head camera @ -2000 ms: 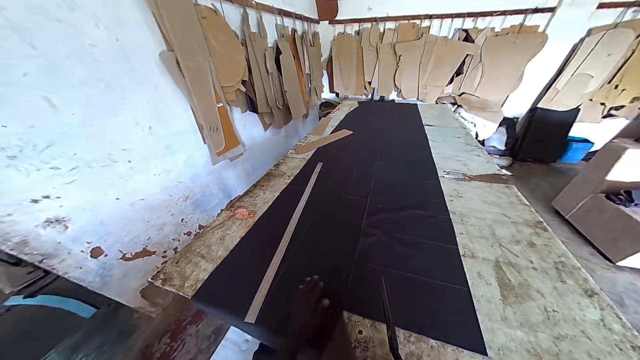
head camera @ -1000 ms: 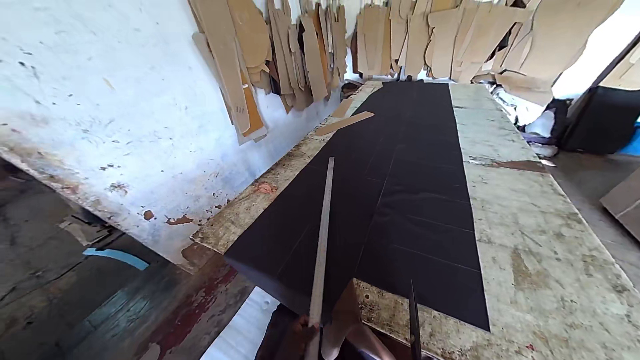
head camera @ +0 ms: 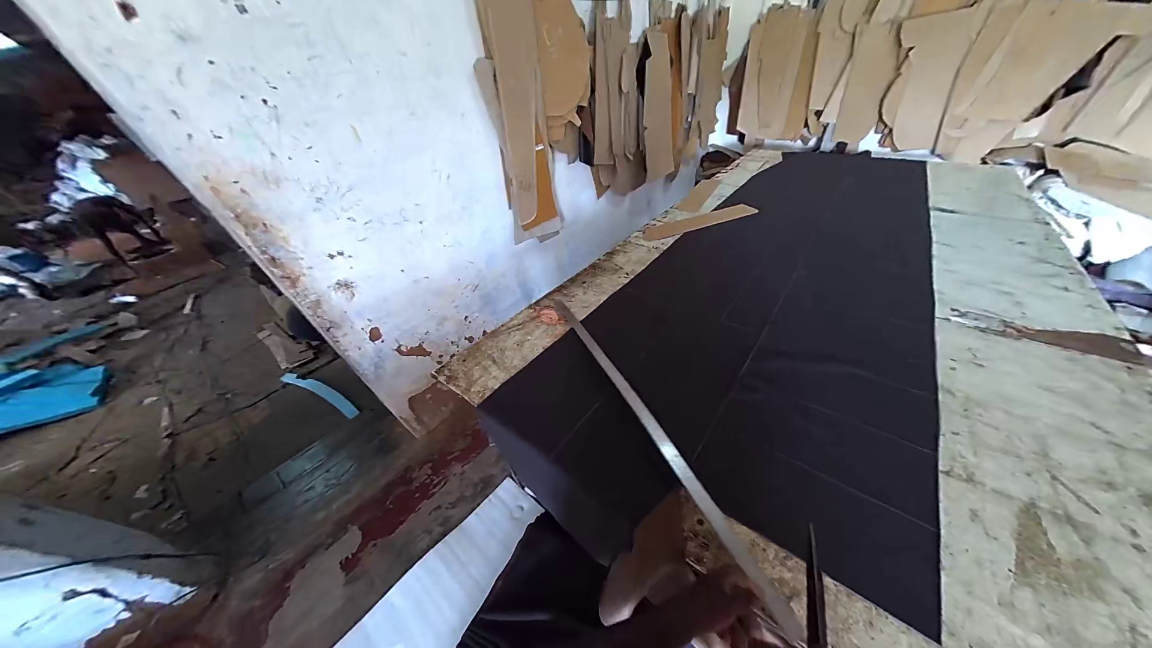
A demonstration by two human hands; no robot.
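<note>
A dark cloth with thin pale chalk lines covers much of a long worn table, one end hanging over the near left edge. My left hand, partly blurred at the bottom, is closed around the lower part of a long metal ruler. The ruler slants up and left across the cloth, its far end over the table's left margin. Just right of that hand, a dark pointed blade, apparently of scissors, rises from the bottom edge. What holds it is hidden, and my right hand cannot be made out.
Cardboard strips lie by the cloth's far left edge. Many cardboard patterns hang along the walls. The stained table top shows at right. A white sheet is at the near left, and blue scraps lie on the floor.
My left hand, first flat on the cloth without the ruler, has taken hold of it. The ruler's far end has swung left to the table's margin. The view has turned left.
</note>
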